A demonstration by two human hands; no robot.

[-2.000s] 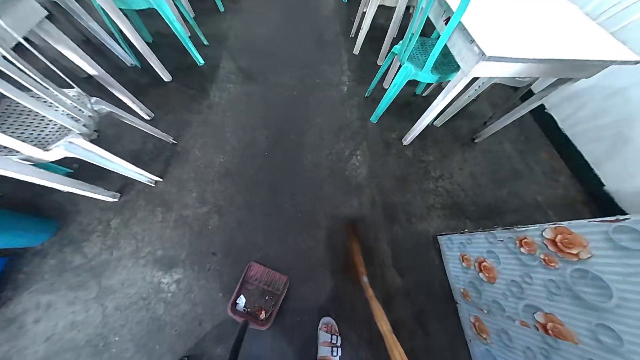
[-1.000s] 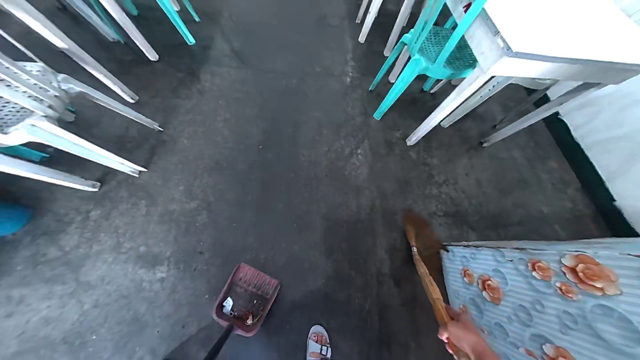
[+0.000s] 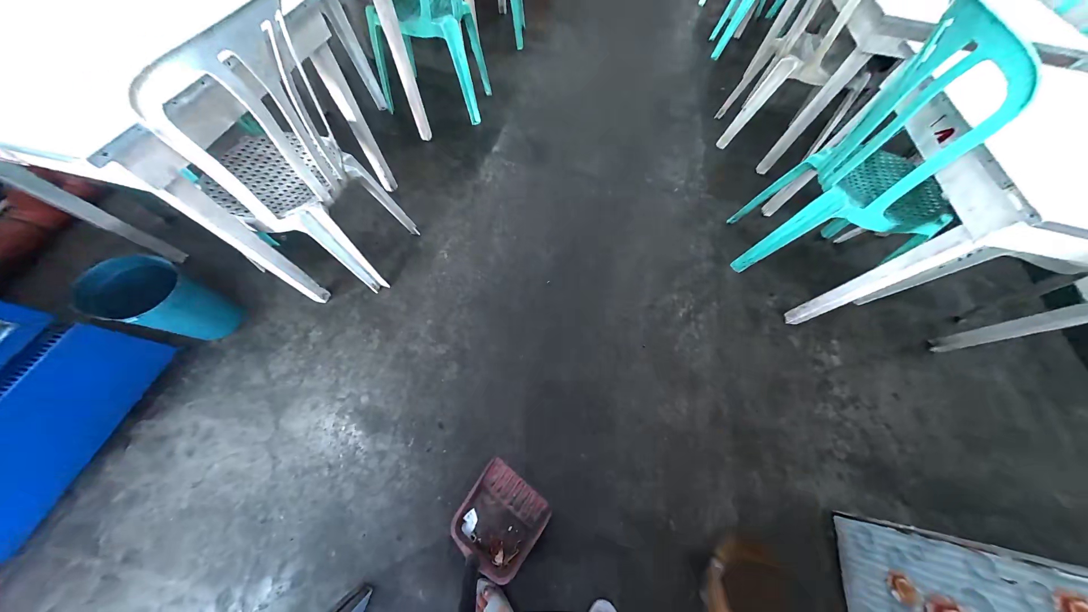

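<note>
A dark red plastic dustpan (image 3: 507,501) lies on the grey concrete floor (image 3: 586,340) at the bottom, left of centre. It holds dark debris and a white scrap. Its black handle (image 3: 468,586) runs out of the bottom edge. Farther right, the brown end of a broom (image 3: 748,574) is blurred and partly cut off by the frame. Neither my left hand nor my right hand shows, so what they hold is hidden. The tip of a white sandal (image 3: 602,605) shows between dustpan and broom; part of what looks like another foot (image 3: 493,597) touches the dustpan's lower edge in view.
White tables (image 3: 76,76) and a white plastic chair (image 3: 272,174) stand on the left, near a teal bin (image 3: 183,302) and a blue box-like object (image 3: 68,416). At right are a teal chair (image 3: 901,191) and another white table (image 3: 1037,153). A flower-patterned surface (image 3: 952,569) fills the lower right corner.
My right hand, on the broom handle a second ago, is out of view. The broom has moved away from the flower-patterned surface, toward the bottom edge. The view takes in more of the left side.
</note>
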